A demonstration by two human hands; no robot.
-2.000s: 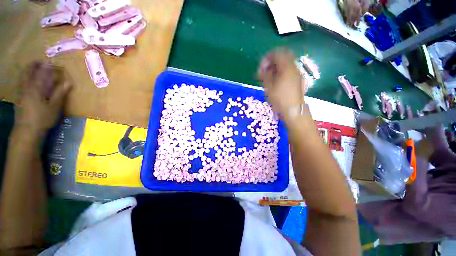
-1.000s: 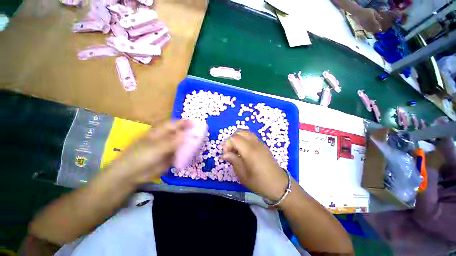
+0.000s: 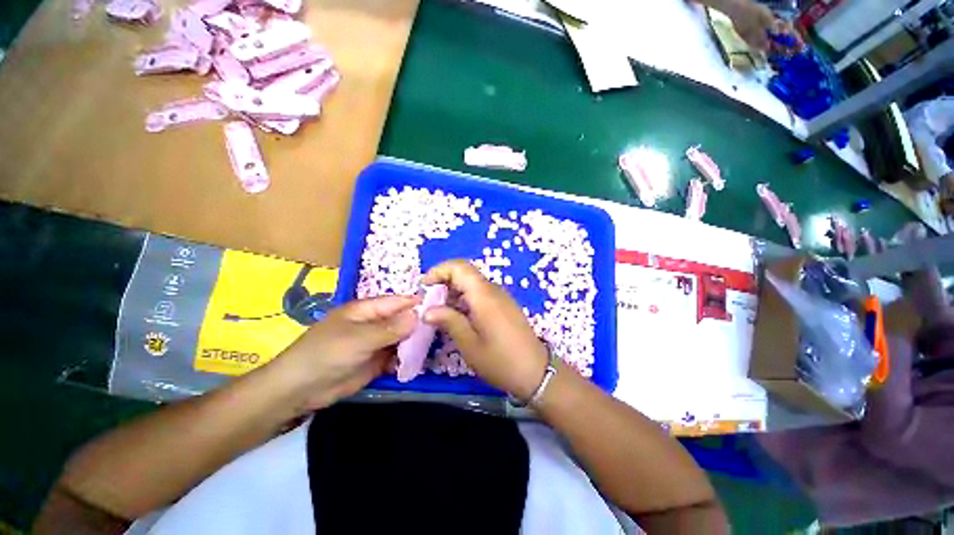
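My left hand [image 3: 350, 345] holds a pale pink housing [image 3: 416, 340] above the left part of the blue parts tray [image 3: 605, 303]. My right hand [image 3: 483, 319] is at the housing's upper end, its thumb and forefinger against it. Whether a button cap is between these fingertips cannot be told. Many tiny pink button caps [image 3: 565, 251] lie loose in the tray, with bare blue patches among them. The housing heap [image 3: 256, 68] lies on the brown board [image 3: 94, 157] at the upper left, one housing lying a little below it.
Several fitted housings [image 3: 495, 158] lie spaced out on the green surface [image 3: 523, 84]. A headset carton [image 3: 173, 313] lies left of the tray, a printed carton sheet [image 3: 680, 355] right. An open carton [image 3: 779, 355] with clear bags and an orange tool [image 3: 877, 340] stand at right. A person's sleeve [image 3: 868, 460] shows lower right.
Two seconds ago both hands were apart, one over each side. Then my left hand brought a housing over the tray while my right was among the caps. Now both hands meet at the housing.
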